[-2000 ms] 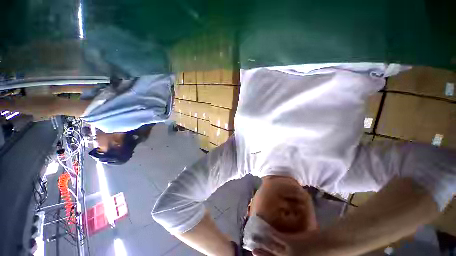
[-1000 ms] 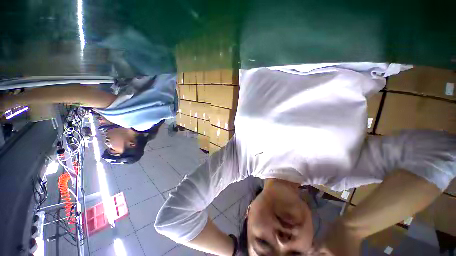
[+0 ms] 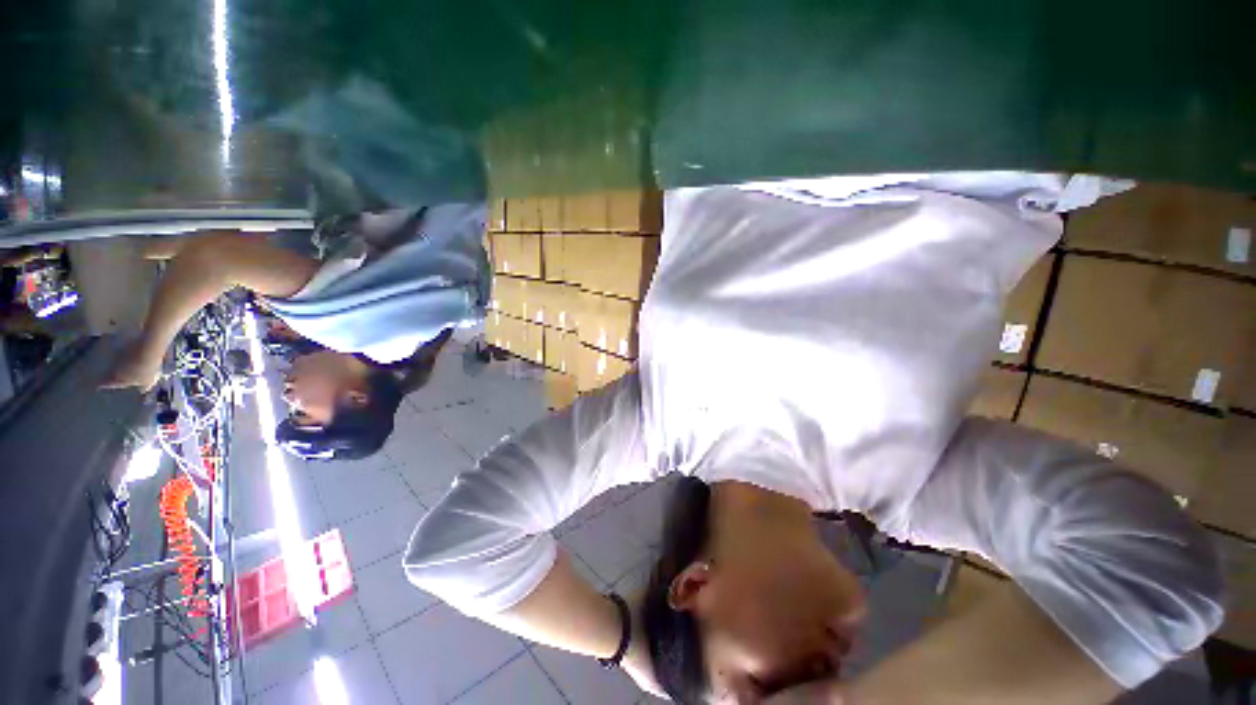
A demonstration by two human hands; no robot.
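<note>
The picture is upside down. A glossy green bench surface (image 3: pixel 854 97) fills the top. Facing the camera is a person in a white short-sleeved shirt (image 3: pixel 827 331), head low in the frame and both arms bent up towards the head. A dark band shows on one wrist. That person's hands are cut off or hidden at the bottom edge, and I cannot tell whether they hold anything. I see no hand that I can tell is my left hand or my right hand. No work piece shows in a hand.
Stacked brown cartons (image 3: pixel 1143 331) stand behind the person, with more cartons (image 3: pixel 592 276) further left. A second person in light blue (image 3: pixel 386 296) reaches an arm to the left. A red divided tray (image 3: pixel 292 590), tangled cables (image 3: pixel 207 365) and an orange coiled hose (image 3: pixel 179 530) are at left.
The person in white has turned and tilted the head, and the arm on the picture's right has swung lower. The person in blue has bent the reaching arm downward in the picture.
</note>
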